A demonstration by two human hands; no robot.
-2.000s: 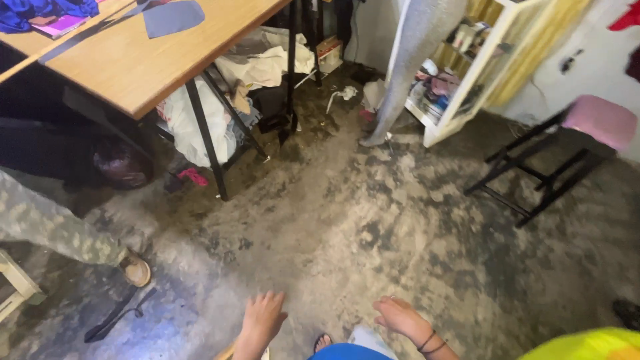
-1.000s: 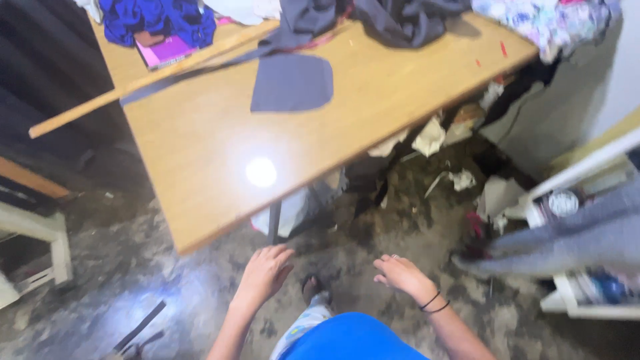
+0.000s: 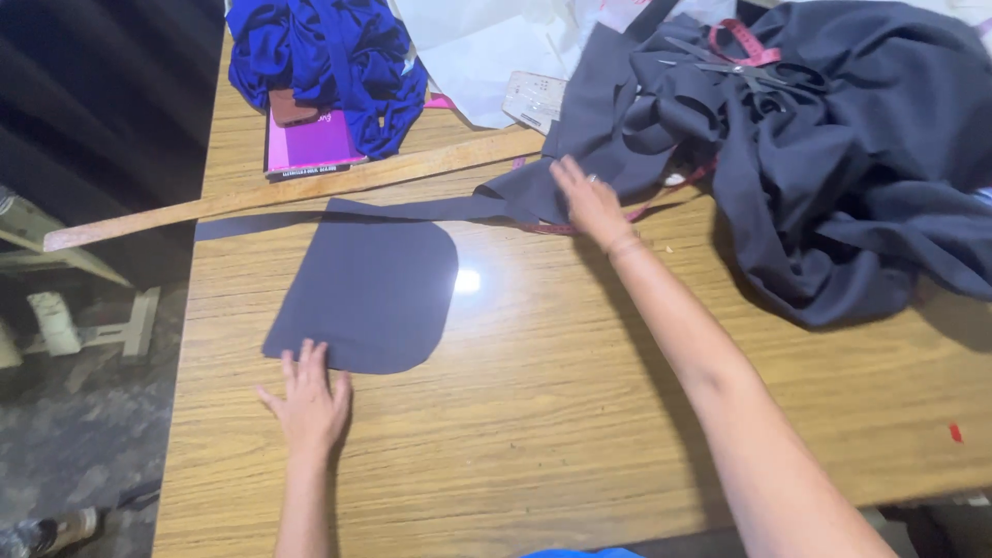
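My left hand (image 3: 312, 394) rests with spread fingers at the lower edge of a flat, dark grey cut fabric piece (image 3: 380, 294) with rounded right corners. My right hand (image 3: 590, 198), fingers apart, touches the dark fabric left of a large crumpled heap of dark grey cloth (image 3: 876, 155). A narrow dark fabric strip (image 3: 434, 209) runs from there across the top of the cut piece. Scissors (image 3: 736, 70) and a pink tape measure (image 3: 748, 50) lie on the heap. Neither hand holds anything.
Behind the strip, a long wooden ruler (image 3: 372, 174) juts past the left edge of the wooden table (image 3: 504, 465). Blue cloth (image 3: 333, 62) partly covers a purple booklet (image 3: 318, 143). White paper (image 3: 496, 62) lies at the back, and a person's shoe (image 3: 76, 527) shows on the floor lower left.
The view has moved in over the table. Both hands, in front of the table a second ago, are now over it: the left at the cut piece, the right reaching forward to the dark cloth.
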